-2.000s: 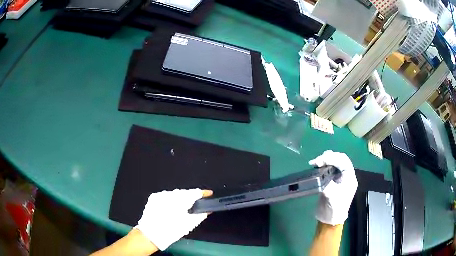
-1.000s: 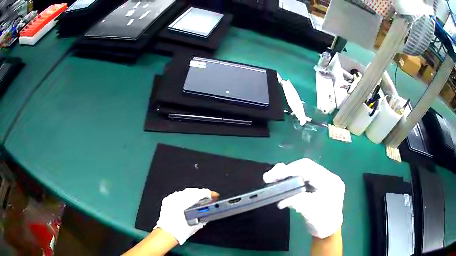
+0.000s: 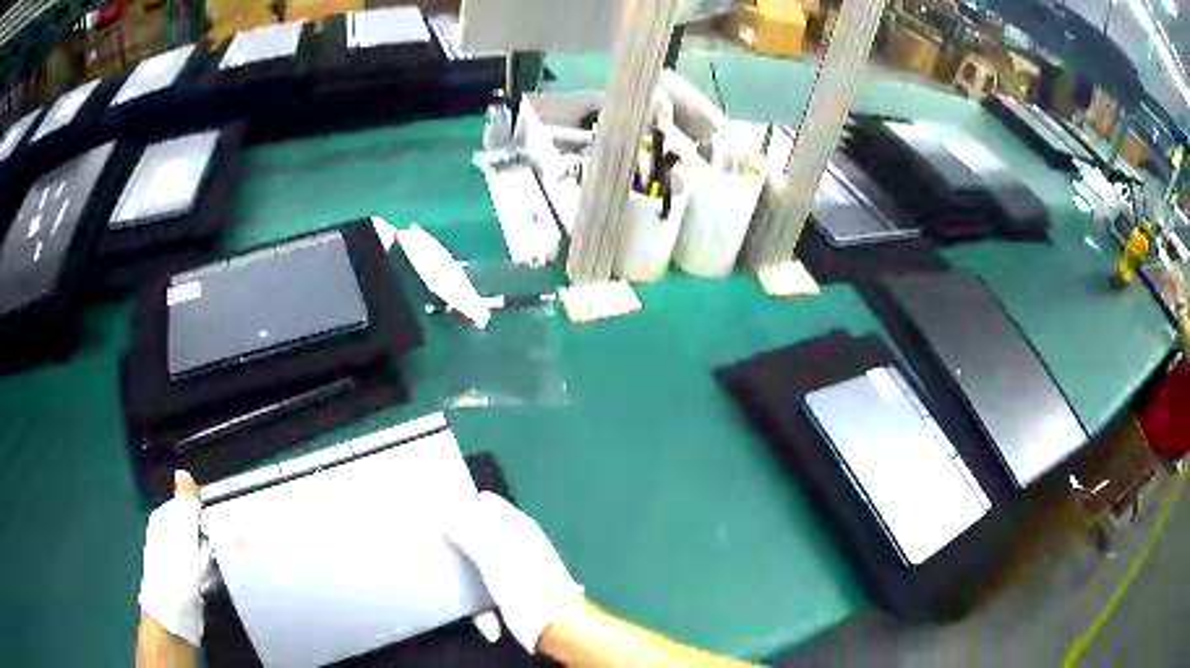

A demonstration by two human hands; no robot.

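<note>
A closed silver-grey mini laptop (image 3: 352, 542) lies nearly flat, broad face up, over a black foam pad (image 3: 493, 485) in front of me. My left hand (image 3: 174, 568), in a white glove with a bare fingertip, grips its left edge. My right hand (image 3: 519, 574), also white-gloved, holds its right edge, with fingers on top and a fingertip at the lower corner. The underside of the laptop and most of the pad are hidden. I cannot tell whether the laptop touches the pad.
A closed dark laptop (image 3: 268, 307) lies on stacked pads behind, with another between the pads. A white crumpled piece (image 3: 444, 274), clear film (image 3: 509, 372) and white pen holders (image 3: 718, 215) stand or lie beyond. A silver laptop (image 3: 894, 463) lies on pads at right.
The laptop has turned from edge-on to broad face up, still between both hands. My view has swung right, so the bench things appear farther left.
</note>
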